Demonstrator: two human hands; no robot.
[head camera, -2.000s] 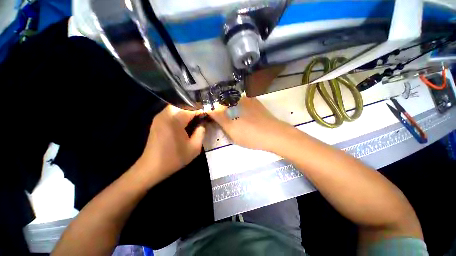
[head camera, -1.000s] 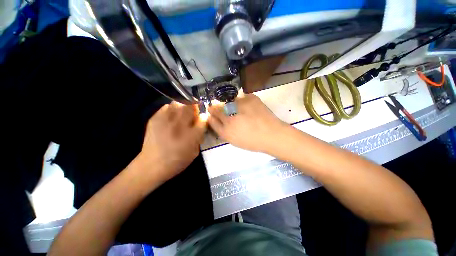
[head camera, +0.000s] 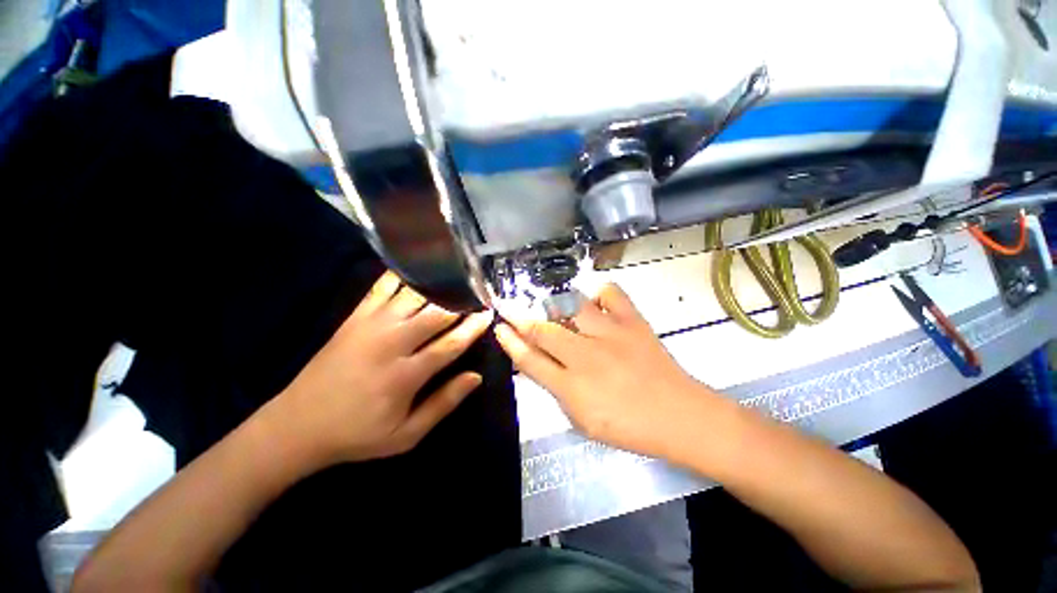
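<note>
The black garment (head camera: 197, 266) spreads left of the needle and down over the table's front edge. My left hand (head camera: 388, 376) lies on it with fingers spread, its fingertips at the cloth below the machine head. My right hand (head camera: 609, 371) is just right of the needle area, its fingertips meeting the garment's edge beside my left fingertips. The white sewing machine (head camera: 695, 70) with a blue stripe stands above. Its shiny guard (head camera: 406, 197) hides part of the left fingertips. The presser foot area (head camera: 522, 278) is small and glaring.
Yellow-gold scissor handles (head camera: 753, 284) lie right of the needle. Snips with red and blue handles (head camera: 950, 342) lie farther right. An orange-red loop (head camera: 1003, 241) is by the dark box. A ruler strip (head camera: 684, 434) runs along the front table edge. Blue material (head camera: 151, 35) is at top left.
The view has shifted, so the machine and table sit lower in the picture. My left hand has flattened and spread its fingers on the cloth. My right fingertips are now lower, clear of the presser foot.
</note>
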